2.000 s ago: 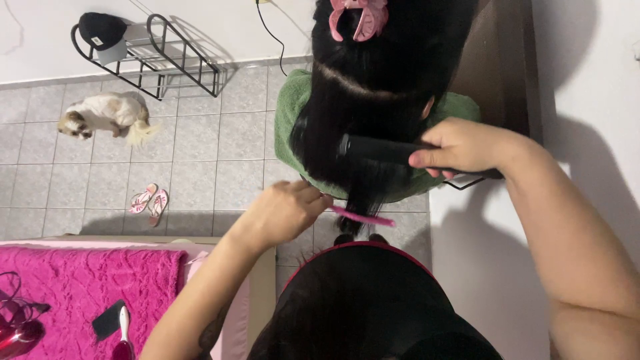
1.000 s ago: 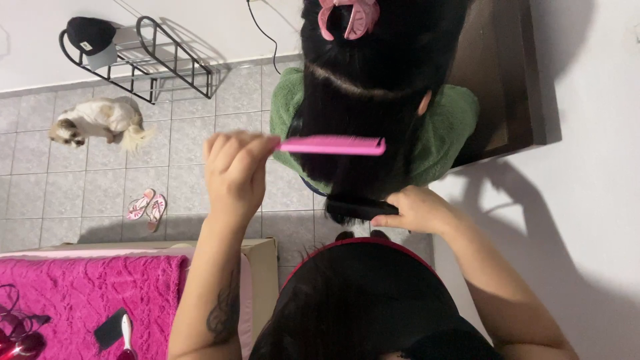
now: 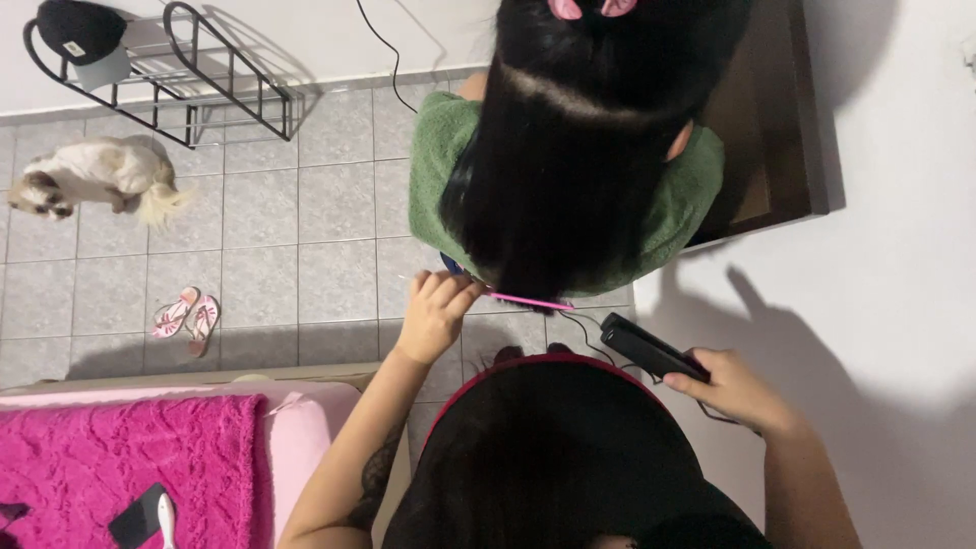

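Note:
My left hand (image 3: 440, 311) grips a pink comb (image 3: 530, 300), which lies across the lower ends of a seated person's long dark hair (image 3: 568, 198). Away from the hair, to the right, my right hand (image 3: 720, 385) holds a black hair straightener (image 3: 652, 347) with a dark cord. Whether its plates touch is hard to tell. A pale parting line crosses the head, and a pink hair clip (image 3: 591, 8) holds the upper hair. A green towel (image 3: 441, 171) covers the person's shoulders.
Dark wooden furniture (image 3: 808, 114) stands by the white wall at right. At lower left, a bed with a magenta blanket (image 3: 206, 450) bears a white-handled brush (image 3: 165, 518). A dog (image 3: 99, 171), flip-flops (image 3: 177, 313) and a metal rack (image 3: 191, 69) are on the left.
The straightener was at the hair in both earlier frames; my right hand now holds it away to the right. My left hand has lowered the comb from mid-hair to the hair's ends.

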